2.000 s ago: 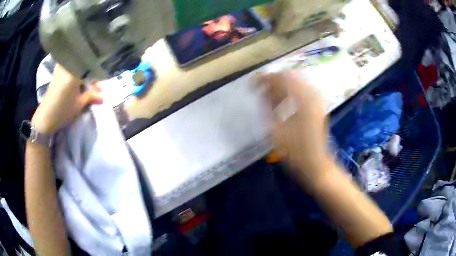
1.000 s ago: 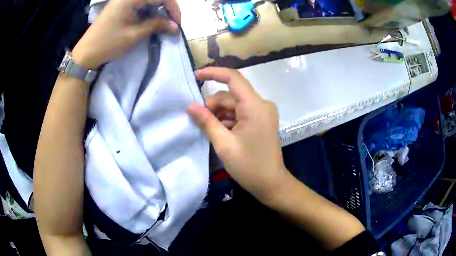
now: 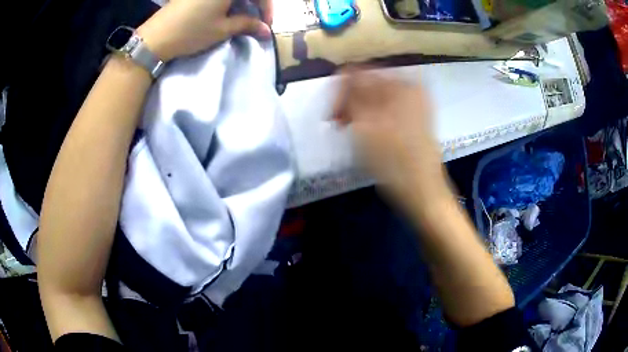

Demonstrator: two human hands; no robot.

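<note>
The white fabric (image 3: 200, 172) hangs bunched from the table's left part down over the dark-clothed lap, with black edging along its lower side. My left hand (image 3: 213, 24) holds its top at the upper edge of the picture, fingers closed on the cloth. My right hand (image 3: 385, 117) is blurred over the white table, to the right of the fabric and apart from it. Whether it holds anything cannot be told.
A bright blue piece (image 3: 336, 12) sits on the beige bed (image 3: 385, 45). A smartphone (image 3: 441, 10) lies behind. Small snips (image 3: 518, 74) lie at the table's right end. A dark blue basket (image 3: 585, 206) with blue plastic (image 3: 523, 175) and scraps stands lower right.
My right hand has left the fabric's right edge and moved right and up over the table. My left hand still holds the cloth, which now hangs looser and more bunched.
</note>
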